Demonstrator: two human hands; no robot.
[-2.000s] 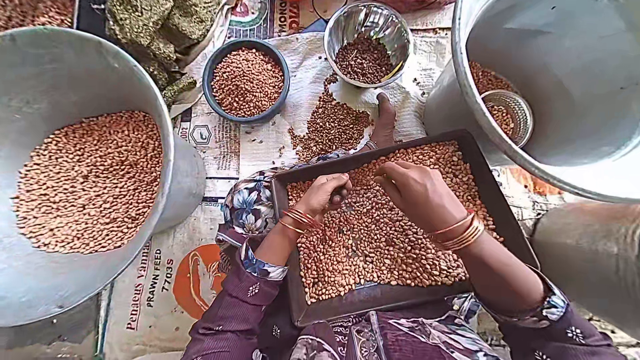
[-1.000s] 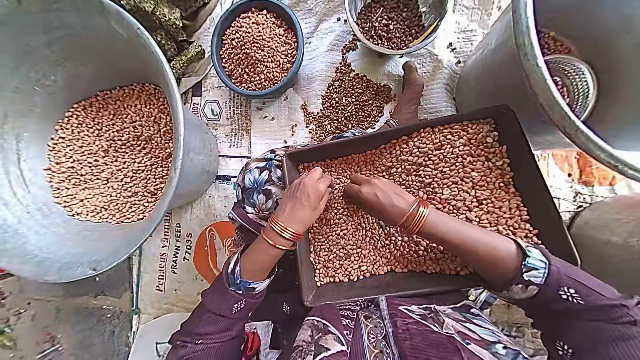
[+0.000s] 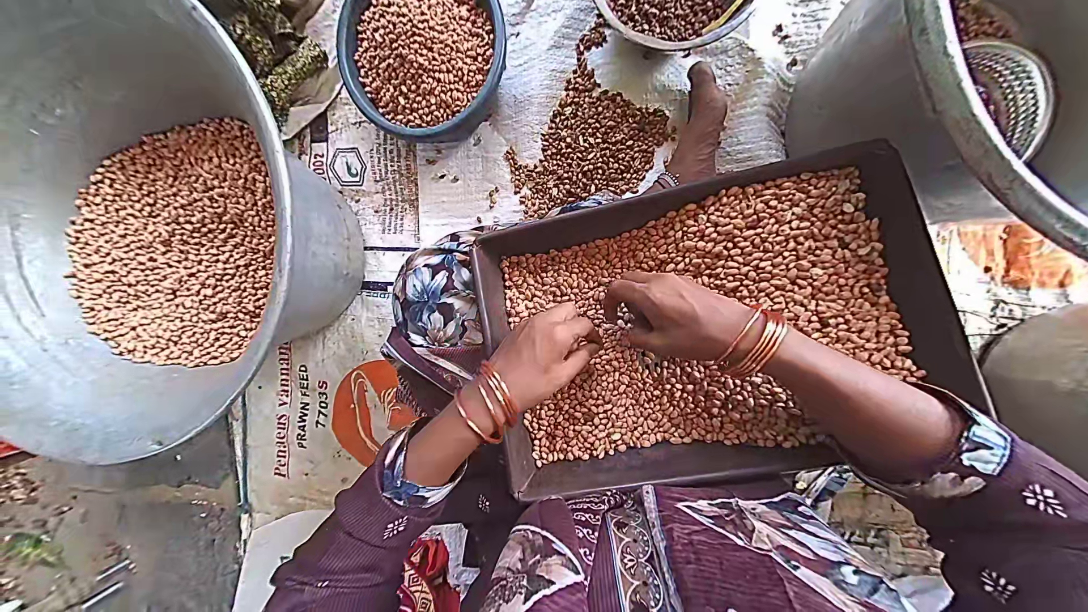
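Observation:
A dark rectangular tray (image 3: 731, 469) rests tilted across my lap, spread with reddish-brown nuts or seeds (image 3: 765, 246). Over its left part, my left hand (image 3: 548, 353) has its fingers curled at the surface of the nuts; whether a nut is pinched between them cannot be made out. Just to the right, my right hand (image 3: 680, 314) is bent with thumb and forefinger down near the nuts, and its fingertips are too small to read. A narrow gap separates the two hands. Bangles circle both wrists.
At left, a large metal pot (image 3: 327, 246) holds more nuts. A blue-rimmed bowl (image 3: 347, 51) of nuts and a metal bowl (image 3: 671, 42) of darker pieces stand beyond the tray, beside a loose dark pile (image 3: 595, 140) and a bare foot (image 3: 704, 127). Another big pot (image 3: 858, 110) at right contains a perforated strainer (image 3: 1011, 93).
The right hand, raised above the nuts two seconds ago, is lower over the tray. The left hand has turned from upright to pointing more to the right. The view has shifted.

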